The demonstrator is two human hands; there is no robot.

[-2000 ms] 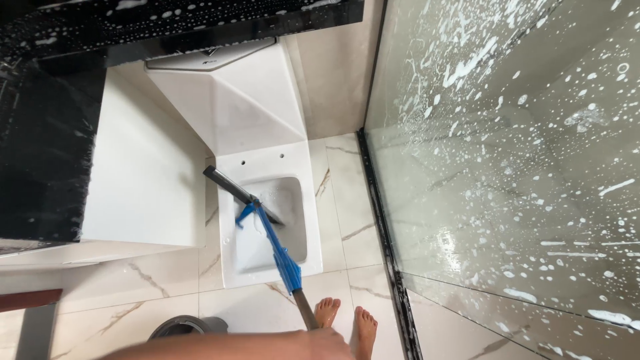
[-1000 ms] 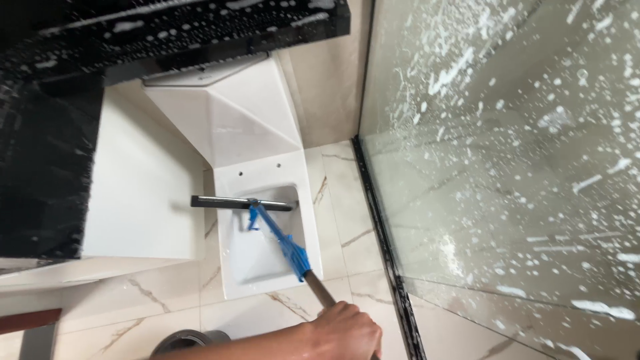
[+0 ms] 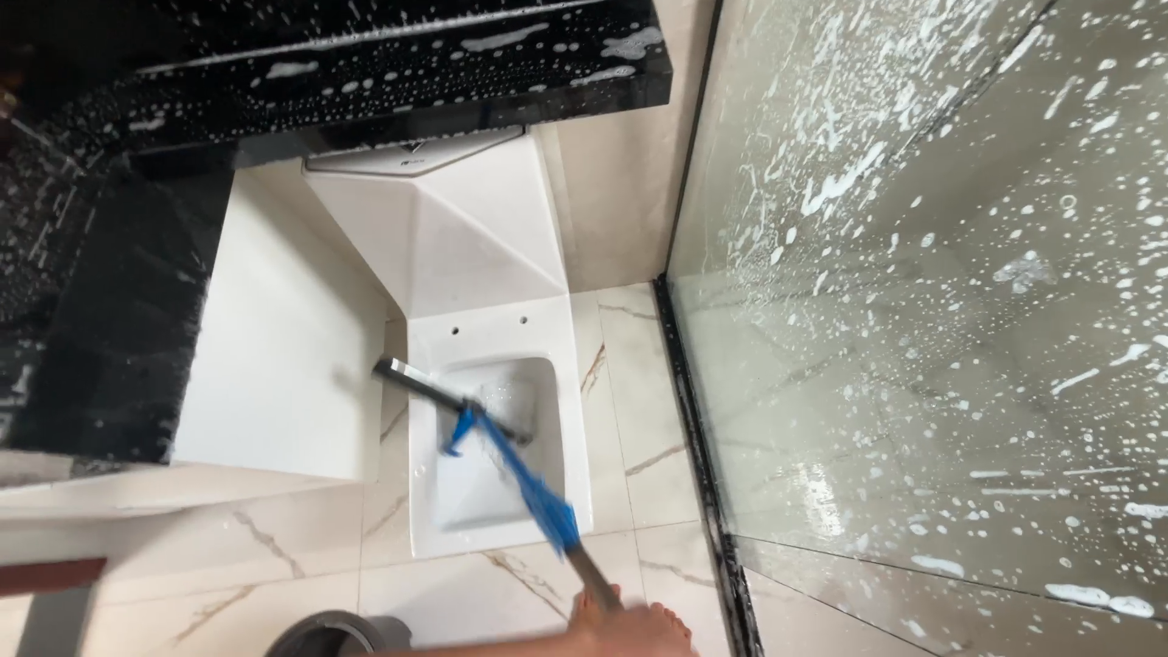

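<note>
My right hand (image 3: 630, 631), blurred at the bottom edge, is closed around the handle of a squeegee (image 3: 520, 474). Blue material is wrapped around the pole and its neck. The squeegee's dark blade (image 3: 429, 391) points down over the basin of a white toilet without a seat (image 3: 424, 493), slanting from beyond its left rim to the middle of the bowl. Whether it touches the bowl cannot be told. To the right stands a glass shower panel (image 3: 867, 365) with white foam spots and streaks. My left hand is out of view.
A black countertop (image 3: 411, 82) with foam on it juts out at the top left, above a white cabinet (image 3: 283, 347). A dark bucket (image 3: 319, 630) stands on the marble-look floor tiles (image 3: 493, 593). The panel's black bottom frame (image 3: 693, 429) runs along the floor. My bare feet are partly hidden.
The squeegee blade has turned from nearly level one second ago to a slant, its right end now lower. My right hand has moved lower in the view and still holds the handle.
</note>
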